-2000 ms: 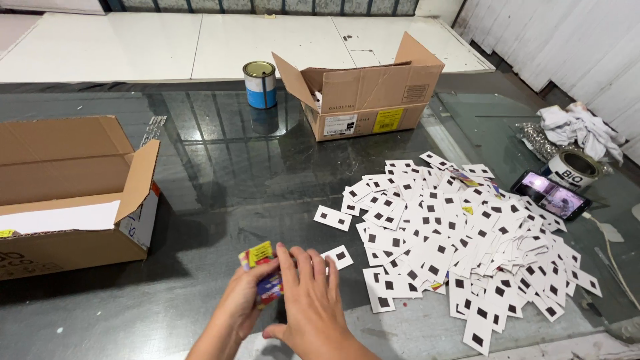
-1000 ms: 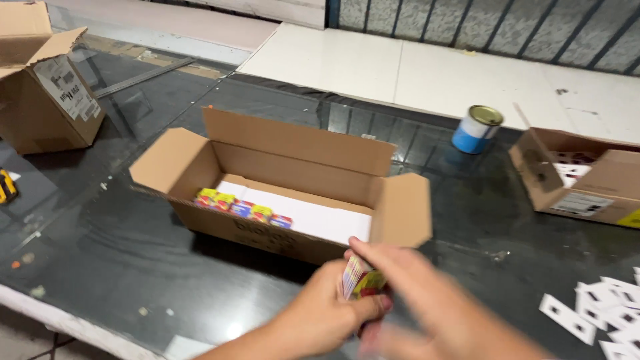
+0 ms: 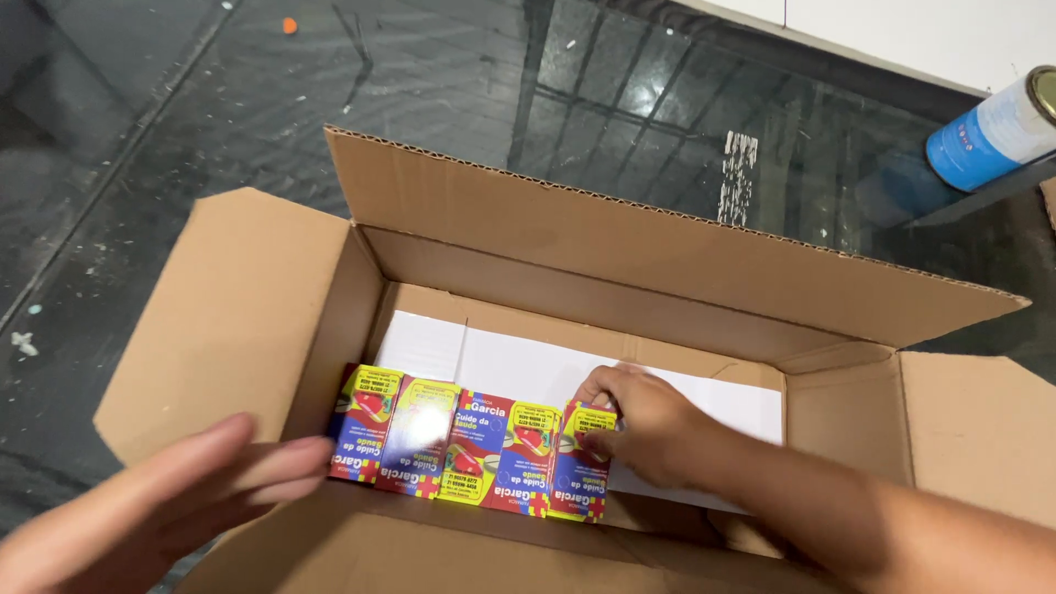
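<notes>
An open cardboard box [image 3: 577, 247] fills the middle of the head view, with white paper [image 3: 528, 355] on its floor. Several stacks of printed cards [image 3: 421, 437], red, blue and yellow and bearing writing, stand in a row along its near side. At the right end of that row, my right hand [image 3: 639, 421] reaches in and grips the last stack of cards [image 3: 583, 470] by its upper right part. My left hand [image 3: 247, 470] is over the box's left near corner with fingers extended, holding nothing, close to the leftmost stack.
A blue and white metal can [image 3: 990, 132] stands on the dark glossy table [image 3: 462, 74] at the upper right. The box's side flaps spread outward left and right, and its far flap stands up. A small orange bit [image 3: 289, 25] lies at the top left.
The view has moved in over the cardboard box. My right hand has come down inside it with a stack of cards, and my left hand has parted from the stack both hands were on.
</notes>
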